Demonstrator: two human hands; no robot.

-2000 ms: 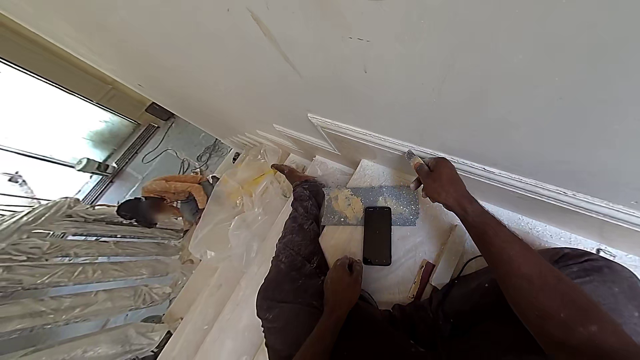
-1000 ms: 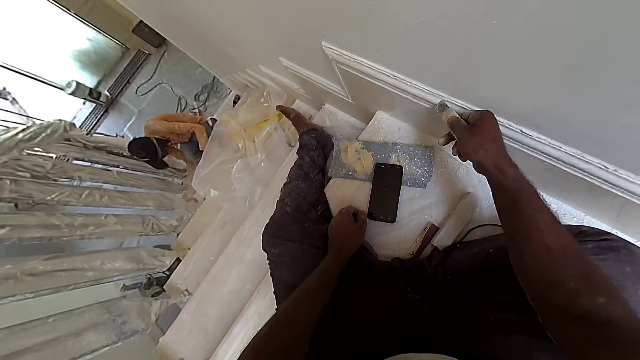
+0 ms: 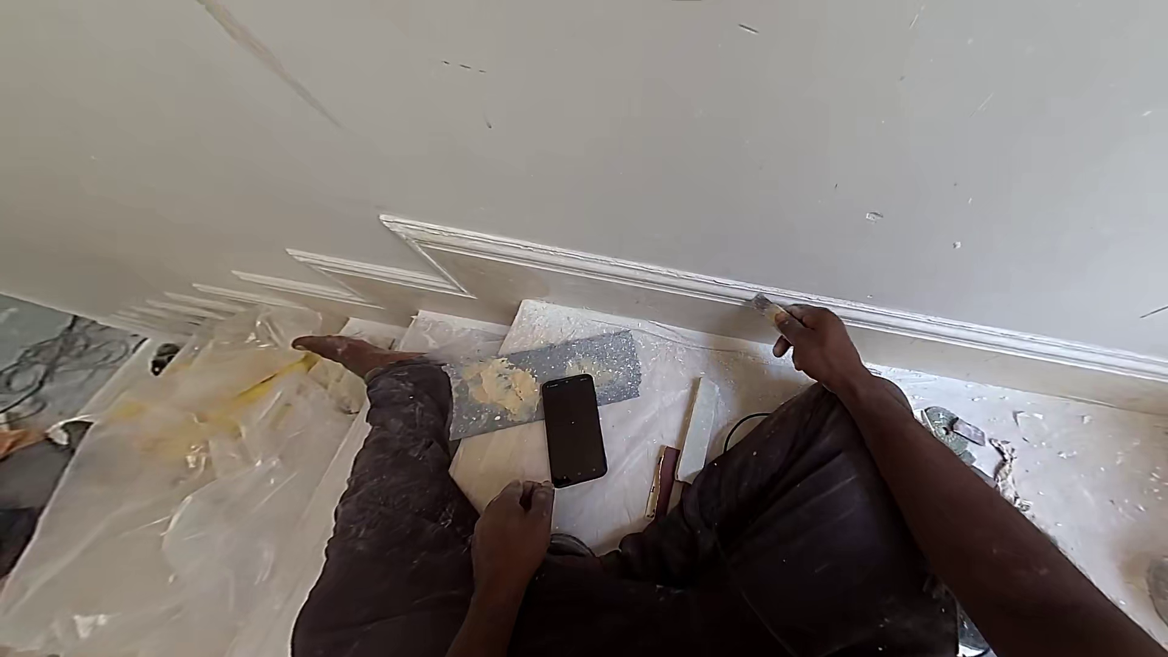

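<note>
My right hand [image 3: 814, 347] grips a small putty knife [image 3: 771, 312], its blade against the white wall moulding [image 3: 620, 269]. My left hand [image 3: 516, 527] rests near my thigh, fingers curled, just below a black smartphone [image 3: 574, 431]; whether it holds anything cannot be told. The phone lies over the lower edge of a speckled grey board [image 3: 611, 365] that bears a patch of yellowish putty [image 3: 501, 387]. Right of the phone, a pale flat strip [image 3: 697, 429] and a dark red piece [image 3: 662, 482] lie on the stair.
The scuffed wall [image 3: 639, 137] rises ahead. Steps descend at left under crumpled plastic sheeting [image 3: 210, 474], with my bare foot [image 3: 351, 352] on a step. Debris [image 3: 967, 433] and dust lie at right. Cables [image 3: 46, 360] lie on the lower floor.
My right hand has brought the putty knife onto the moulding; a second ago it was held off it. The view has swung, leaving most of the co-worker out of frame.
</note>
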